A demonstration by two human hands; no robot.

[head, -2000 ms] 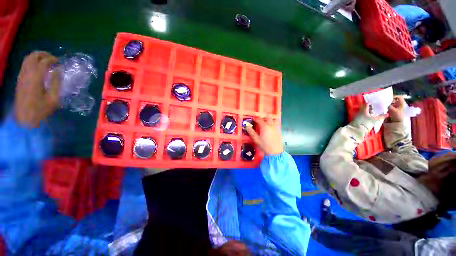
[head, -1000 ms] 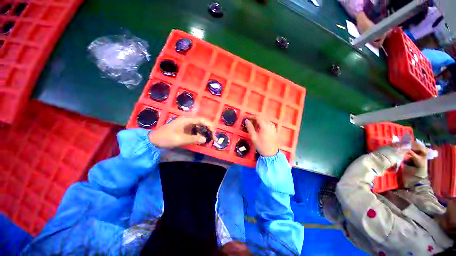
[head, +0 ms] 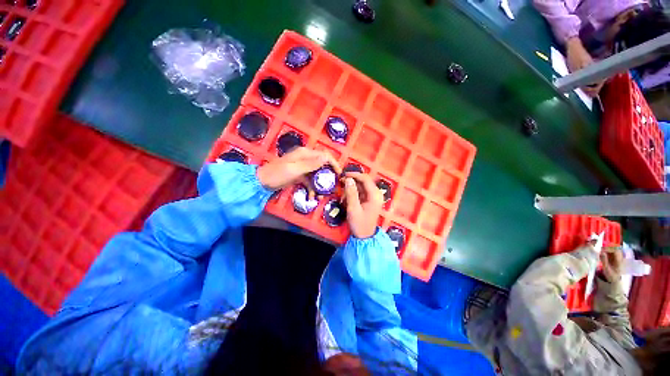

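The red parts tray (head: 402, 150) lies tilted before me. Round black units (head: 253, 126) fill some pockets; others are empty. My left hand (head: 297, 167) holds a round unit with a pale purple face (head: 324, 179) at its fingertips, over the front pockets. My right hand (head: 362, 200) is bent close on the right side of that unit; whether its fingertips grip anything is unclear. A unit with a small whitish label (head: 334, 212) sits just below, between the hands. My hands hide parts of several pockets.
A clear crumpled plastic heap (head: 200, 66) lies left of the tray on the green surface (head: 110, 95). Spare red trays (head: 70, 220) are at left. Loose units (head: 456, 73) sit beyond the tray. Other workers and grey posts (head: 610, 205) are at right.
My left hand has moved right and now shows a purple-faced unit at its fingertips. My right hand has moved left beside it. The view has shifted, so the tray appears more tilted.
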